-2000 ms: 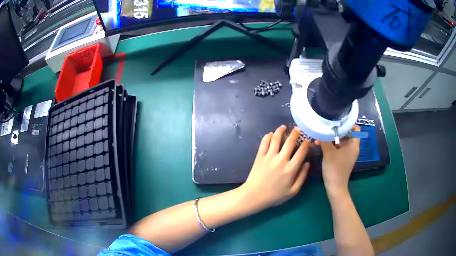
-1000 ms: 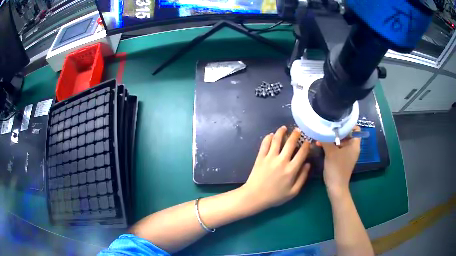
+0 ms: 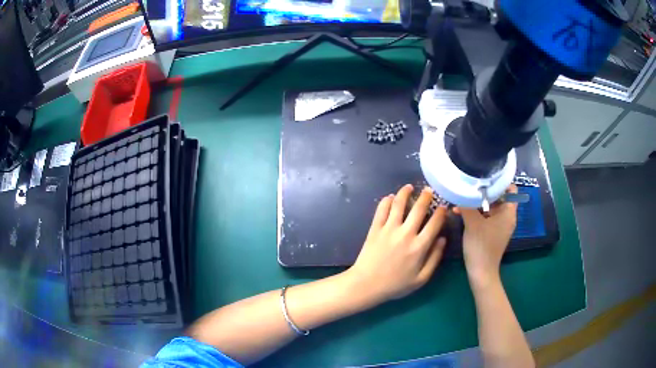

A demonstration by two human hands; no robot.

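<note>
My left hand (image 3: 405, 241) lies palm down on the black base (image 3: 324, 194), its fingertips at small dark parts (image 3: 436, 203) beside the microscope's white ring light (image 3: 460, 183). Whether its fingers grip a part cannot be told. My right hand (image 3: 489, 233) is just under the ring light's right side, fingers curled around a thin pale tool (image 3: 516, 198) whose end sticks out to the right. The tool's tip is hidden under the ring. A loose pile of small dark parts (image 3: 387, 131) lies on the base's upper middle.
The black microscope barrel (image 3: 496, 118) stands above my hands. A blue pad (image 3: 531, 214) and a short row of parts (image 3: 527, 180) are at the base's right. A whitish wedge (image 3: 320, 104) lies upper left. Stacked black trays (image 3: 119, 226) and a red bin (image 3: 116, 104) stand left; a monitor (image 3: 288, 16) behind.
The camera view has shifted very slightly. The tool's visible end has tilted and moved a little in my right hand. My left hand stays in nearly the same place.
</note>
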